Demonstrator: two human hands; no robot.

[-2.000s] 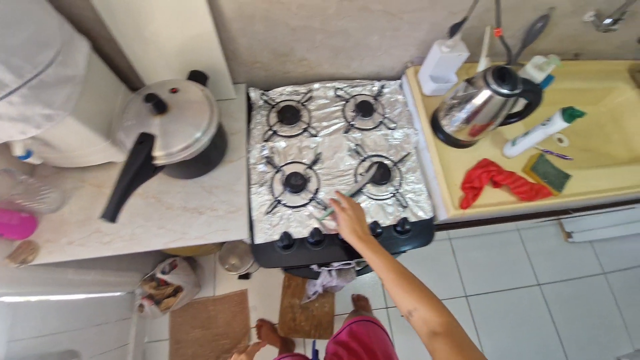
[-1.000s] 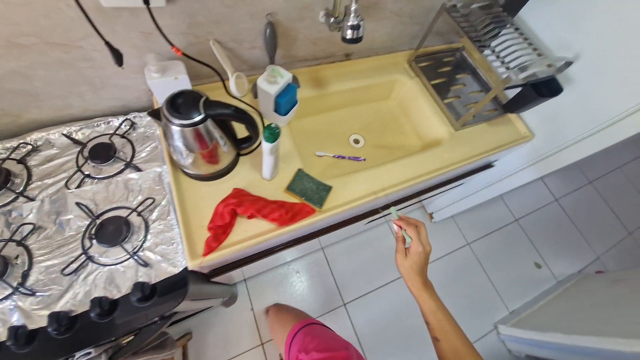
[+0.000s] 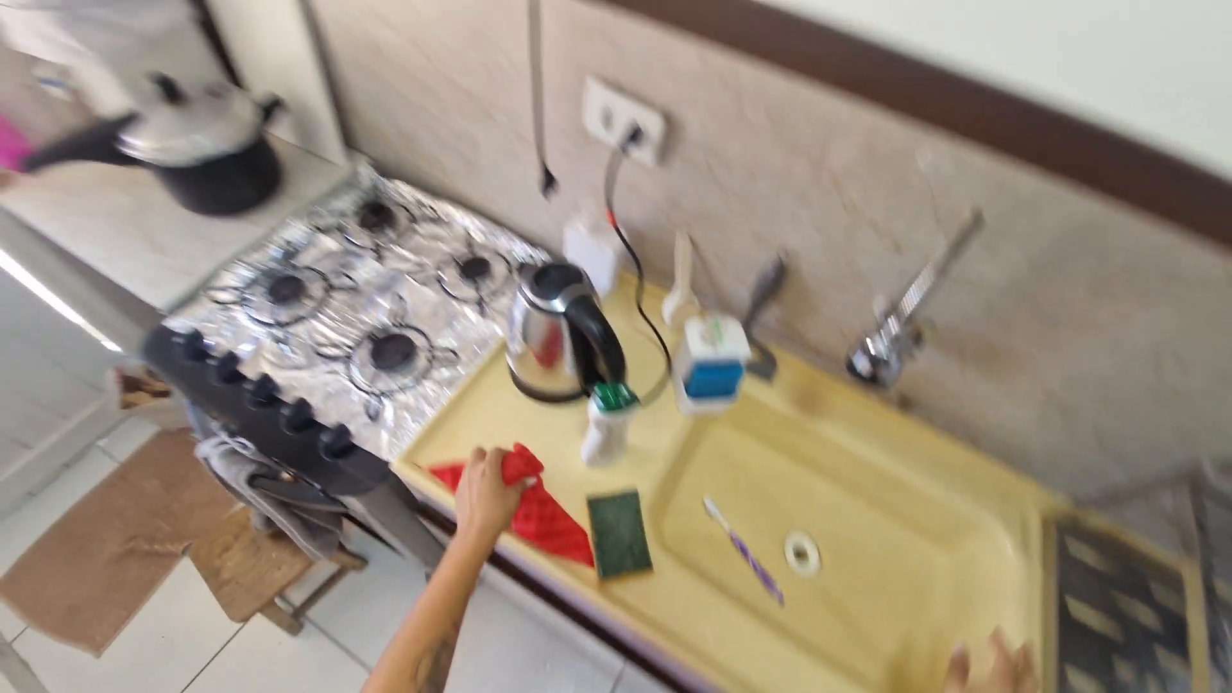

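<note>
My left hand [image 3: 489, 491] grips a bunched red cloth [image 3: 553, 520] on the front left rim of the yellow sink counter. Beside the cloth lies a green scouring sponge [image 3: 620, 535]. At the bottom right edge, over the sink basin [image 3: 866, 539], my right hand [image 3: 991, 666] is partly in view, its fingers apart and blurred; the palm is cut off. A purple and white toothbrush [image 3: 744, 551] lies in the basin, left of the drain [image 3: 802, 553]. Behind the cloth stand a white bottle with a green cap [image 3: 606, 428] and a steel electric kettle [image 3: 549, 332].
Left of the counter is a foil-covered gas stove [image 3: 393, 352], with a pressure cooker [image 3: 207, 154] beyond it. A dispenser with a blue sponge [image 3: 712, 371] stands behind the basin, near the faucet [image 3: 881, 351]. The kettle's cord runs to a wall outlet [image 3: 624, 120].
My left hand has come into view and taken hold of the red cloth. My right hand, earlier in front of the counter with a small thin object, is now at the bottom right. The view has shifted.
</note>
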